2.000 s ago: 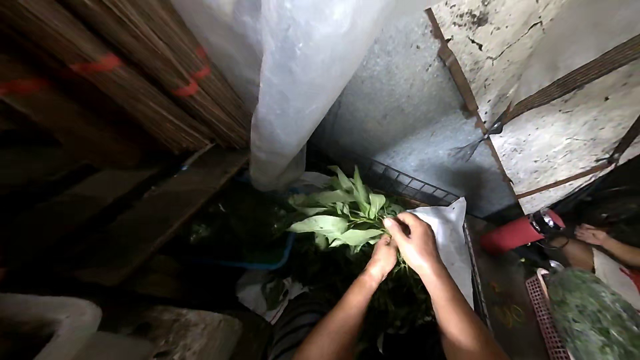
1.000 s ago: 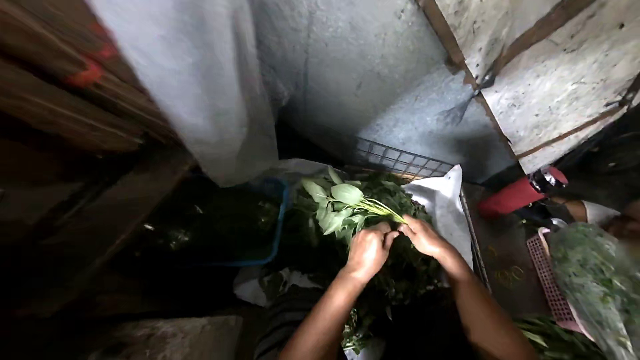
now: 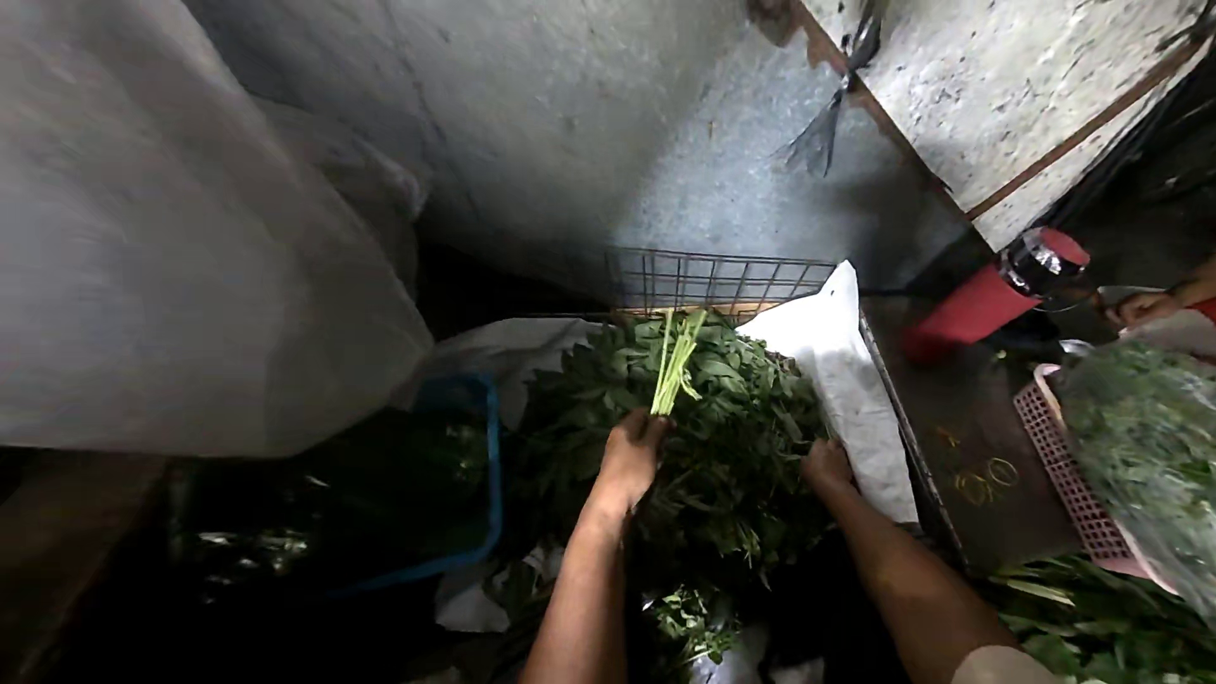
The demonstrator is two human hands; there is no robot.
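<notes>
My left hand (image 3: 634, 453) is closed around a small bunch of leafy greens, whose pale green stems (image 3: 676, 366) point away from me over the pile. A large heap of dark leafy greens (image 3: 722, 475) fills the middle, lying on white sheeting. On the heap's right side, beside the white sheet (image 3: 841, 366), rests my right hand (image 3: 828, 465). Its fingers are partly hidden among the leaves, so whether it grips anything is unclear.
A blue-rimmed basin (image 3: 493, 465) stands left, below hanging plastic sheeting (image 3: 190, 237). Behind the heap is a wire grid (image 3: 722, 278). At right are a red flask (image 3: 974, 309), rubber bands (image 3: 988, 475), a pink basket (image 3: 1069, 475), bagged greens (image 3: 1149, 427) and another person's hand (image 3: 1145, 309).
My hands have moved apart; they were together at the bunch. The bunch now shows its stems pointing away, where its leaves pointed up and left before. The view has shifted.
</notes>
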